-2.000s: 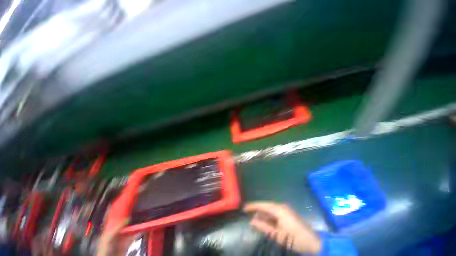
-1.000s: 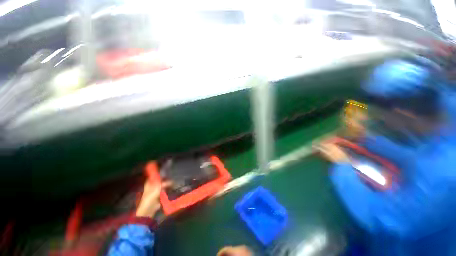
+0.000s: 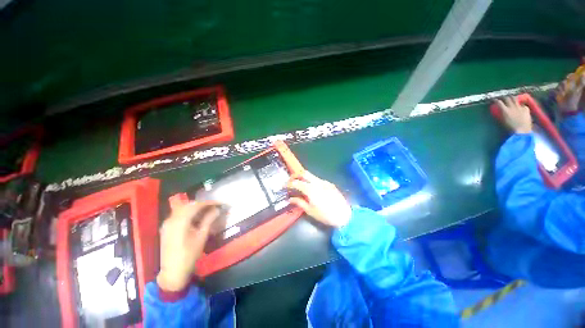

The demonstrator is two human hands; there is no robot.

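An opened tablet point(image 3: 264, 180) with a glaring white battery point(image 3: 244, 195) lies in a red frame point(image 3: 266, 238) in front of me, tilted up to the right. My left hand point(image 3: 185, 240) is over the frame's left end, fingers bent near the battery's left edge. I cannot tell if it pinches anything. My right hand point(image 3: 319, 197) rests at the right end, fingertips on the dark board strip. Anything small under those fingertips is hidden.
Another opened tablet in a red frame point(image 3: 146, 211) lies at left. A red-framed tablet point(image 3: 128, 142) sits on the green belt beyond the chipped edge rail point(image 3: 321, 130). A blue parts bin point(image 3: 417, 168) is to the right, near a metal post point(image 3: 442, 54). A neighbour's hand point(image 3: 515, 115) holds another frame.
The view has swung back from the neighbour and is sharper. The tablet my left hand held near the rail is released; both hands are now at a framed tablet on the bench.
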